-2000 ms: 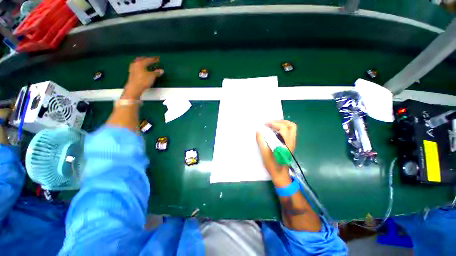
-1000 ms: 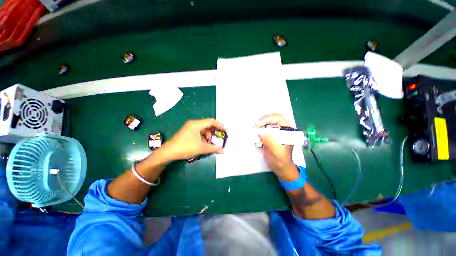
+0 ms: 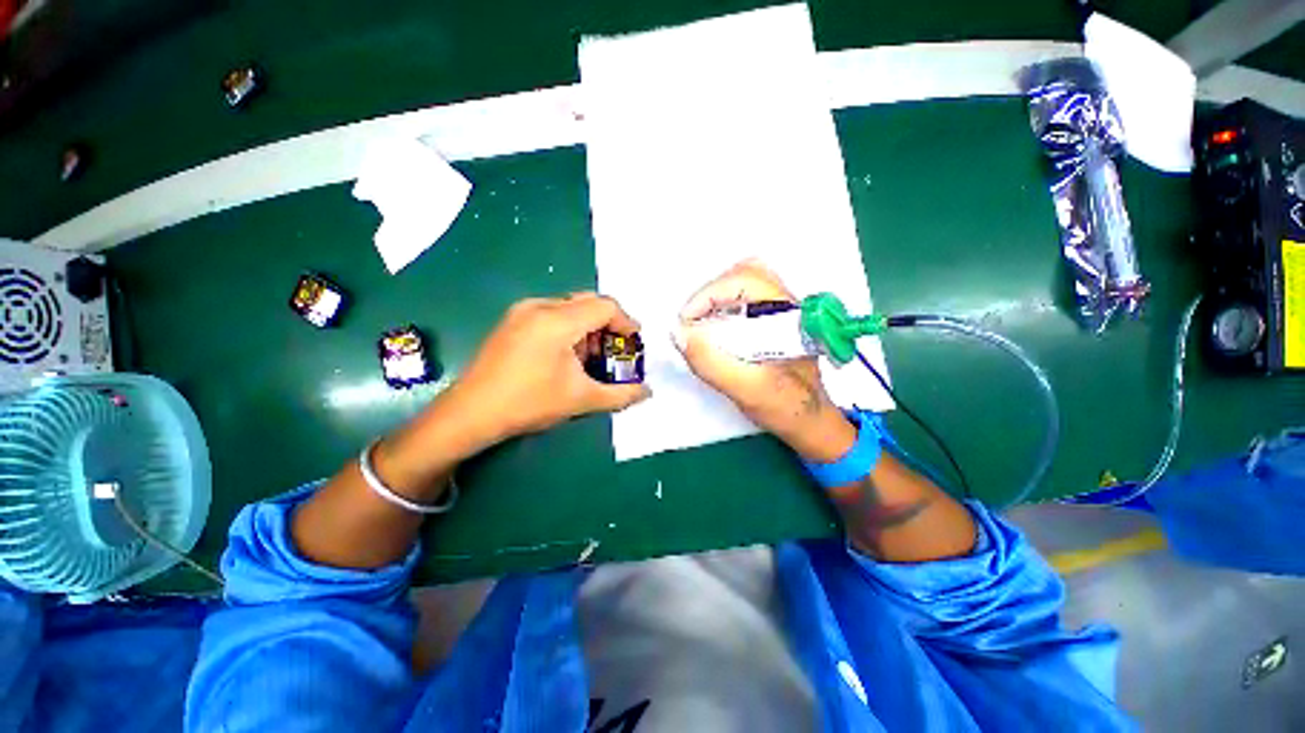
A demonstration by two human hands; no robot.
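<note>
My left hand (image 3: 537, 375) holds a small black module (image 3: 620, 358) with gold and white patches between thumb and fingers, over the left edge of a white paper sheet (image 3: 716, 158). My right hand (image 3: 759, 365) grips a clear-white dispensing syringe (image 3: 763, 338) lying nearly level, its green adapter head (image 3: 842, 328) pointing right. The syringe's tip end points left toward the module; the fine tip is too small to tell, and I cannot tell whether it touches. A clear air hose (image 3: 1009, 351) and a thin black cord (image 3: 916, 420) run from the syringe.
Two modules lie left, one nearer (image 3: 407, 357) and one farther (image 3: 316, 299). More sit on the green surface beyond the pale rail (image 3: 501, 129). Torn white paper (image 3: 412, 204), a blue fan (image 3: 108, 487) and a white unit (image 3: 43, 308) are left. A silver packet (image 3: 1095, 201) and black dispenser (image 3: 1252, 244) are right.
My left hand went from reaching over the far belt to holding a module at the sheet. The syringe in my right hand has turned to nearly level, facing the module. The view has shifted.
</note>
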